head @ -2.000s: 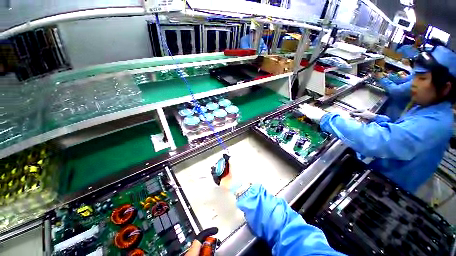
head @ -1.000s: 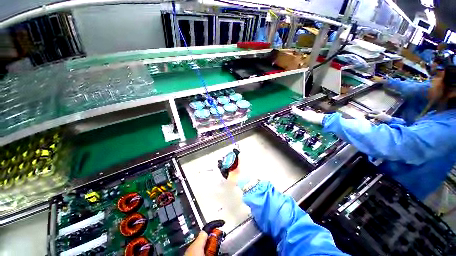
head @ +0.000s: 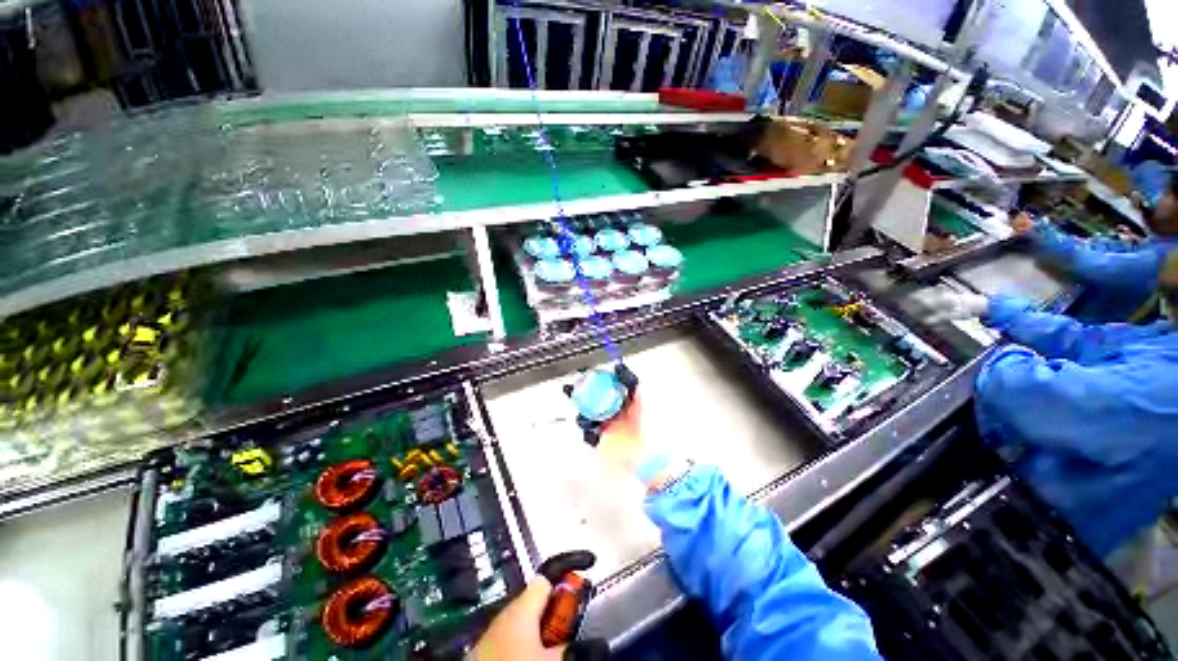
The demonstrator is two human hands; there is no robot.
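Observation:
My right hand (head: pixel 623 433) is over the pale plate between two circuit boards. Its dark-tipped fingers hold an inductor (head: pixel 598 395) with its teal-blue round face turned to the camera. My left hand (head: pixel 523 625), at the bottom edge and partly cut off, has black fingertips and holds a second inductor (head: pixel 563 610) showing orange-red windings. Left of it lies a green circuit board (head: pixel 291 491) in a dark carrier. It bears three orange-red toroids (head: pixel 349 542) in a row, white heatsink bars (head: pixel 213 532) and grey blocks (head: pixel 455 532).
A tray of teal-blue discs (head: pixel 594 269) stands on the green shelf, with a blue cord hanging before it. Yellow-black parts (head: pixel 91 355) fill the left tray. Another board (head: pixel 827 349) lies right. A black tote (head: pixel 1021 568) is lower right. A blue-clad person (head: pixel 1092 400) stands beside the line.
The inductor in my right hand has turned, so its teal-blue face shows more fully. The neighbouring person's gloved hand has drawn back from the right board. The camera view has shifted; both hands keep their inductors.

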